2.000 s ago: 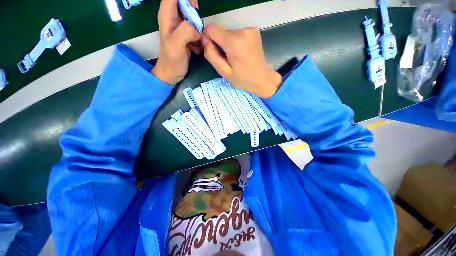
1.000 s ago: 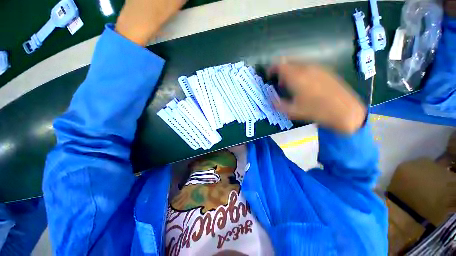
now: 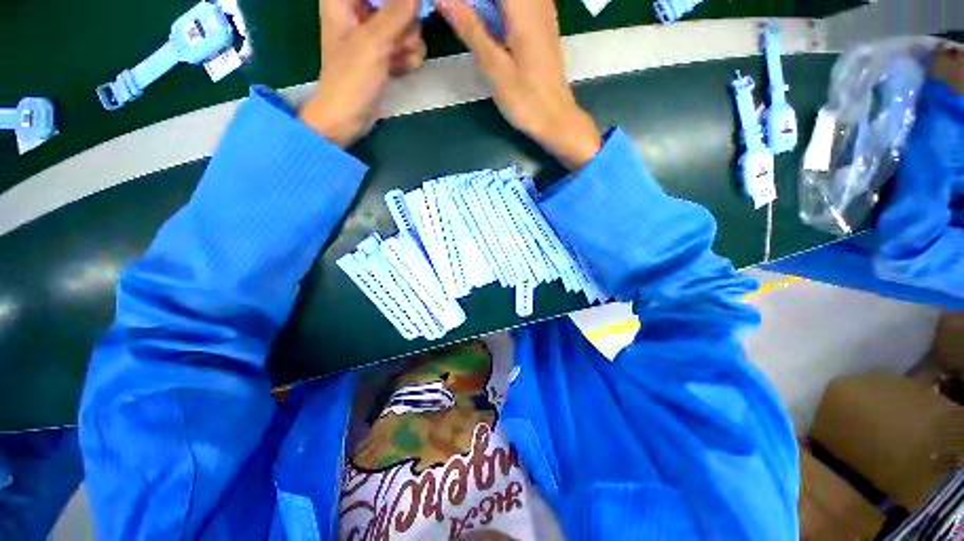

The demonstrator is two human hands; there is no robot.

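My left hand [image 3: 365, 58] and my right hand [image 3: 520, 69] are close together at the top edge, over the pale rail. Both sets of fingertips are on a light blue watch piece [image 3: 484, 13], partly cut off by the frame and hidden by the fingers, so its exact shape cannot be told. A fanned pile of light blue watch straps [image 3: 476, 238] lies on the dark green worktop between my forearms.
Part-assembled watches [image 3: 192, 40] with white labels lie on the dark green belt [image 3: 63, 63] beyond the pale rail [image 3: 106, 159]. Two light blue watches [image 3: 757, 159] and a clear plastic bag [image 3: 861, 127] lie at right. Another person's blue sleeve [image 3: 930, 190] is at the right edge.
My right hand has moved from beside the pile's right end up to the top edge, next to my left hand. The belt watches at upper left appear farther right.
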